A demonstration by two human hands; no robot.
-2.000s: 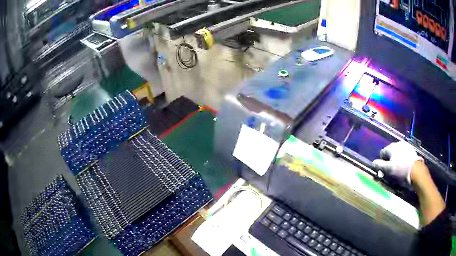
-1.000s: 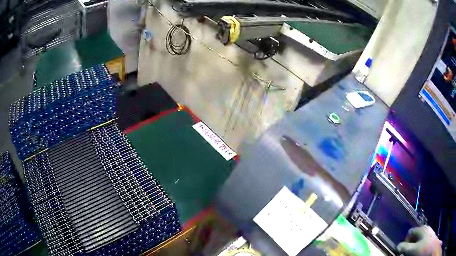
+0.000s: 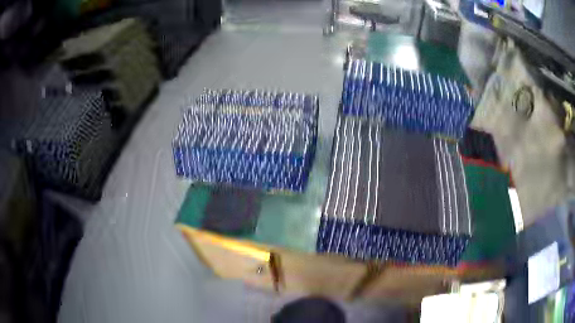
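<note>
No hand shows in the head view. In front of me, a stack of blue trays stands on the green-topped wooden cabinet, with a black ribbed tray lying flat across its top. A second blue stack adjoins it at the back. A third blue stack stands to the left, apart from the others. All show rows of white marks. The picture is somewhat blurred.
A round black stool seat is at the bottom edge. Papers lie at the lower right beside the grey-blue machine housing. Tan stacks and a dark ribbed stack stand left, across the grey floor.
The view has swung left, away from the machine bay and monitor, to the tray stacks. The white-gloved right hand, earlier at the board clamp, has left the picture.
</note>
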